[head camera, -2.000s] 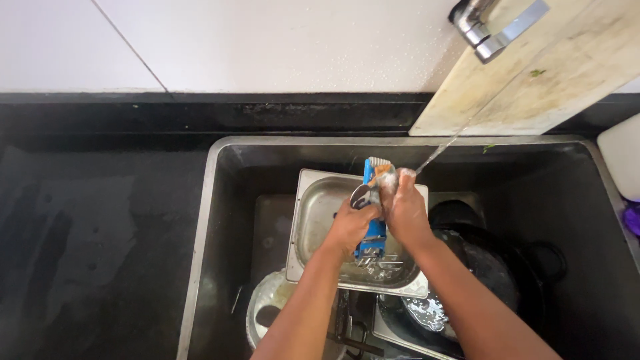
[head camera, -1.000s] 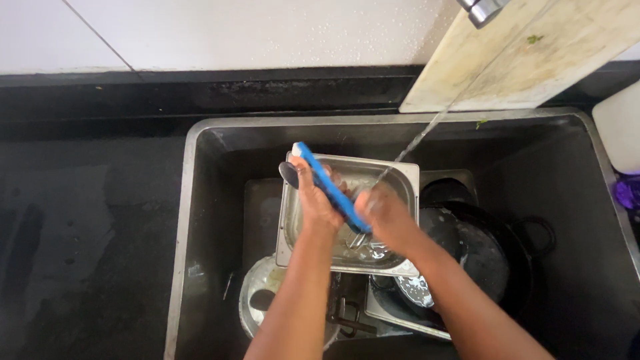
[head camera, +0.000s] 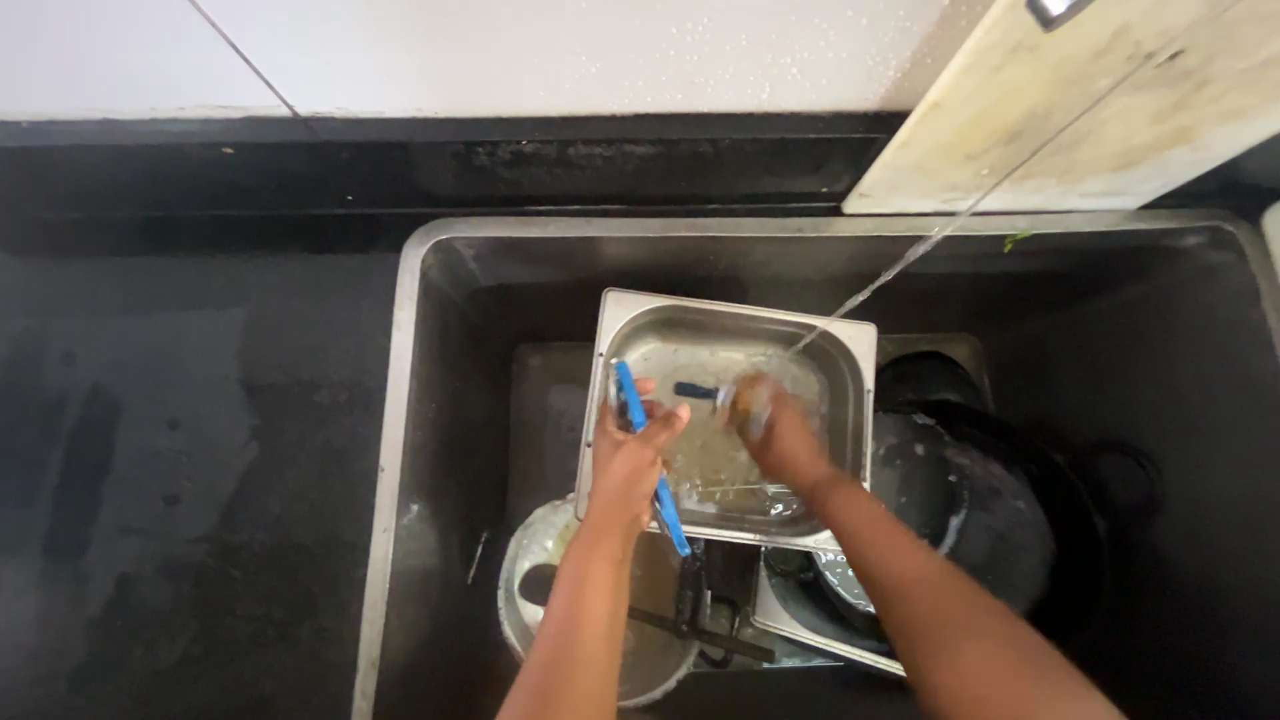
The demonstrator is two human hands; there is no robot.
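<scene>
My left hand grips a long, flat blue item, held on edge over the left side of a rectangular stainless steel pan. What the blue item is, I cannot tell. Blurred by motion, my right hand is over the middle of the pan, around something pale and orange-brown that I cannot make out. A short dark handle-like piece shows just left of those fingers. From the upper right a thin stream of water runs down into the pan, where cloudy water and thin metal pieces lie.
The pan sits inside a large dark sink. Below it are a round pot with a dark-handled utensil and another steel pan. Black cookware lies at the right. A stained board leans on the wall beneath the tap.
The right hand has moved away from the blue item, which it was at earlier, and is now over the pan. The blue item stays in the left hand, turned steeper.
</scene>
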